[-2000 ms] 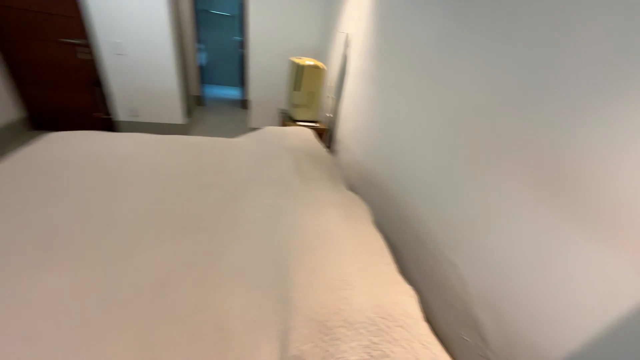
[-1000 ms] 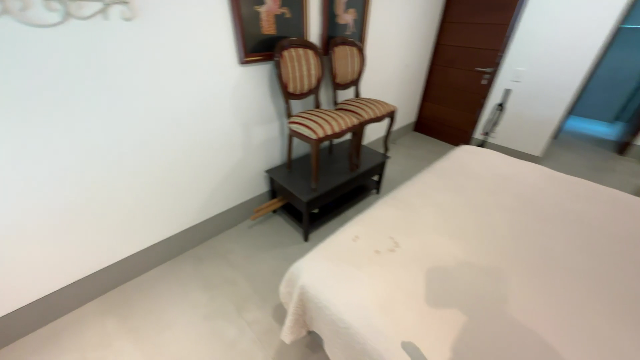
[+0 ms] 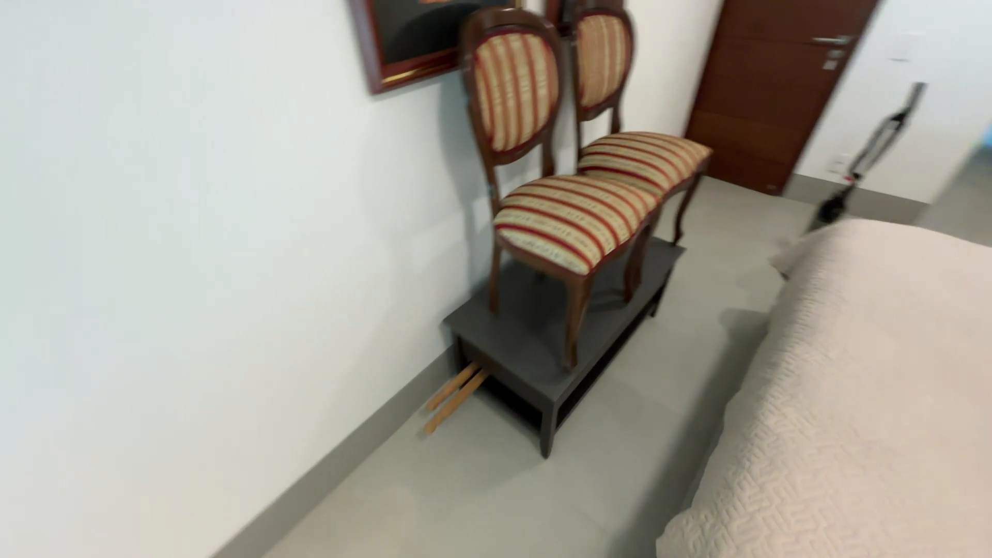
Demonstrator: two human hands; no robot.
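Neither my left hand nor my right hand shows in the head view. Two wooden chairs with red and cream striped upholstery, the nearer chair (image 3: 577,221) and the farther chair (image 3: 643,159), stand upright side by side on a low dark table (image 3: 527,333) against the white wall. Two light wooden sticks (image 3: 457,395) poke out from under the near end of the tabletop. To the right, a bed with a pale quilted bedspread (image 3: 868,387) fills the lower corner of the view.
A framed picture (image 3: 415,46) hangs on the wall above the chairs. A brown wooden door (image 3: 767,93) is at the back. Beyond the bed, a black upright pole-like device (image 3: 876,151) leans near the wall. Tiled floor (image 3: 620,434) runs between table and bed.
The view has swung left, away from the far side of the bed, and then come nearer to the chairs and the low table.
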